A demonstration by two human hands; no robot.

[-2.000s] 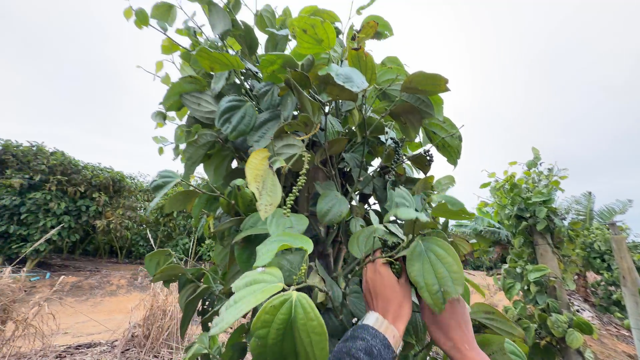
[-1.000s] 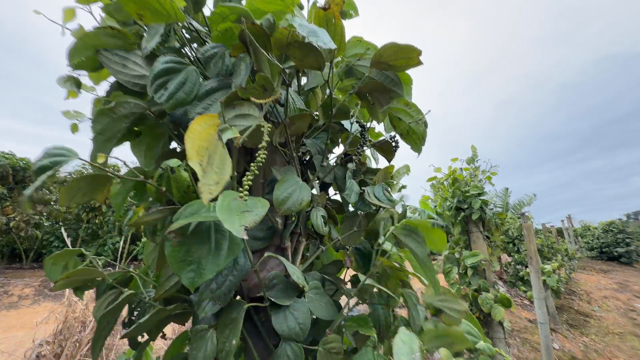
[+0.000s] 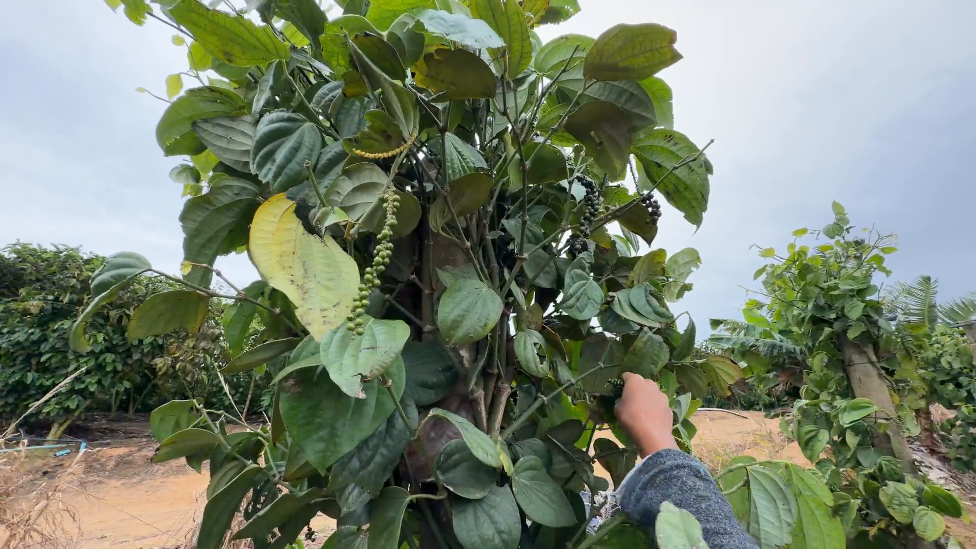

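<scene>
A pepper vine (image 3: 469,311) with broad leaves climbs a post in the middle of the head view. My right hand (image 3: 644,412), in a grey sleeve, reaches from the lower right into its foliage. Its fingers are bent at a stem beside a small dark green cluster (image 3: 614,386); leaves and the hand's own back hide the fingertips, so any grip is unclear. A long green peppercorn spike (image 3: 374,263) hangs beside a yellow leaf (image 3: 305,267). Darker spikes (image 3: 587,210) hang higher, above my hand. My left hand is out of view.
Another vine-covered post (image 3: 869,374) stands at the right. Dense green bushes (image 3: 69,343) line the left background, with bare orange soil (image 3: 130,488) before them. Leafy shoots (image 3: 785,496) spread low at the right, beside my sleeve. Dry grass stands at the lower left.
Two hands were low in the foliage two seconds ago, and none showed one second ago. Now one hand is back among the leaves, right of the trunk. The view has shifted between frames.
</scene>
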